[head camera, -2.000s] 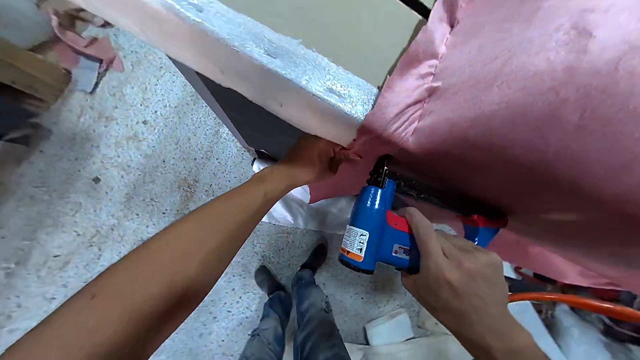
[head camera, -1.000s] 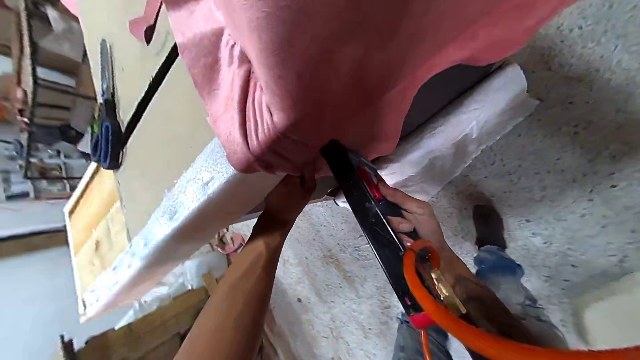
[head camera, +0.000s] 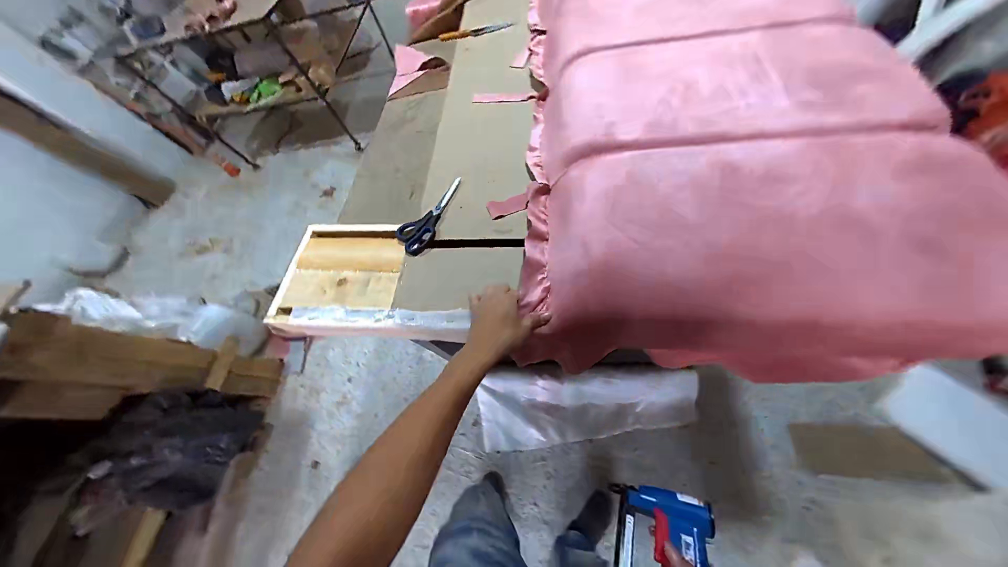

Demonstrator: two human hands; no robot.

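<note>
Pink upholstery fabric with sewn channels covers a padded piece, its gathered edge lying along a board-covered frame. My left hand grips the fabric's lower left corner, fingers on the gathered edge. Low in the view, away from the fabric, my right hand holds a blue pneumatic staple gun; only a few fingers show. Black-handled scissors lie on the frame, blades pointing up and right. An orange-handled cutter rests farther up the board.
An open wooden frame end is at the left. White fabric hangs below the pink edge. Wood scraps and plastic sheeting lie at the left. A metal rack with mixed items stands behind. A brown flat piece lies on the floor.
The staple gun was against the fabric corner beside my left hand; it has moved down and away from it. My left hand remains at the corner. The view has swung round widely.
</note>
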